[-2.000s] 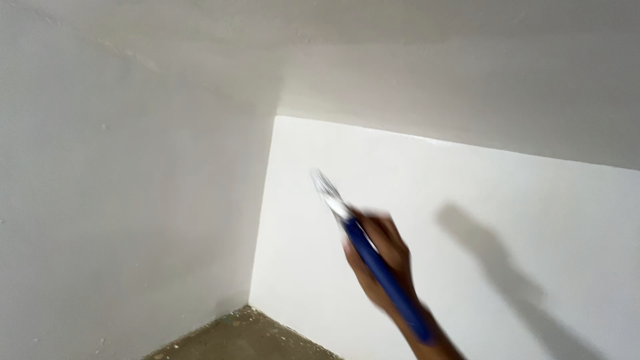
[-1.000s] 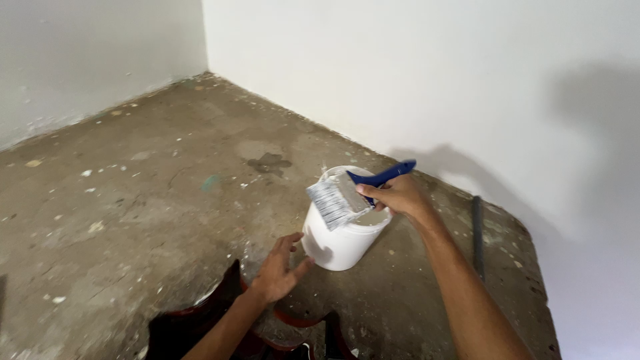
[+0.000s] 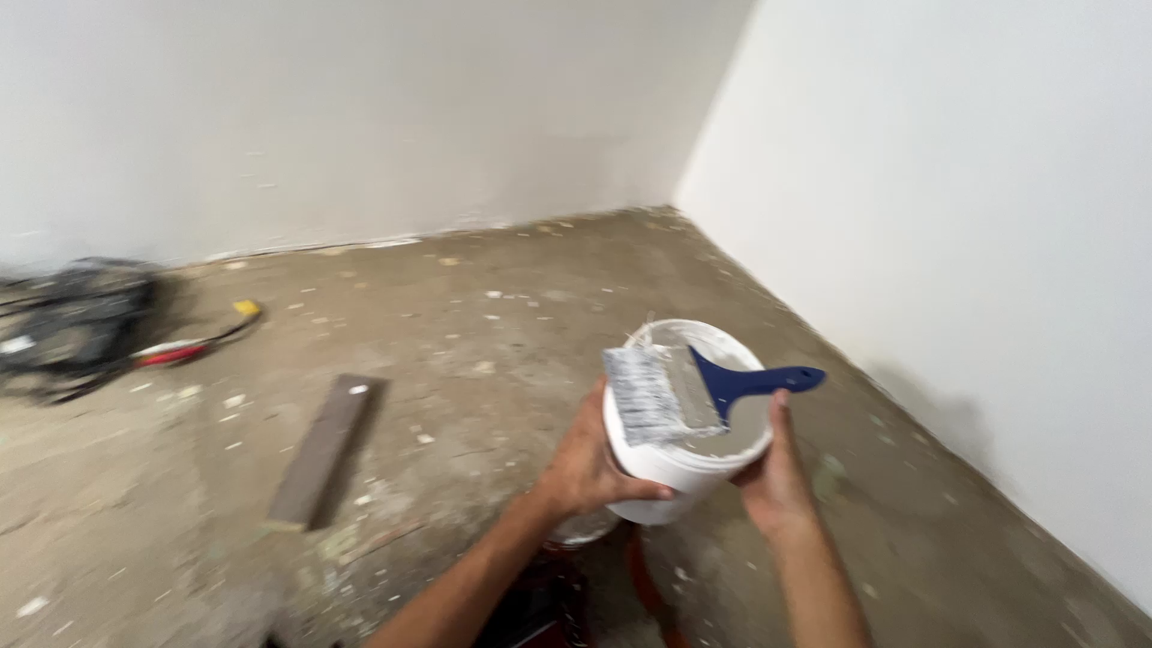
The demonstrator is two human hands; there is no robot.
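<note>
A white plastic bucket is held between my two hands, at the centre right of the head view. My left hand grips its left side, with the thumb across the front. Around the right side of the bucket is my right hand, its thumb up by the brush handle. A wide paintbrush with a blue handle lies across the bucket's rim, its bristles coated in white paint and pointing left. Paint shows inside the bucket, partly hidden by the brush.
Black cables lie in a heap at the left, near a red and yellow item. A flat wooden strip rests on the paint-flecked floor. Grey and white walls meet in a corner ahead. Something clear and round is below the bucket.
The brush, held in my right hand before, now lies across the bucket's rim. My left hand has closed on the bucket, and both hands hold it. The view has swung left.
</note>
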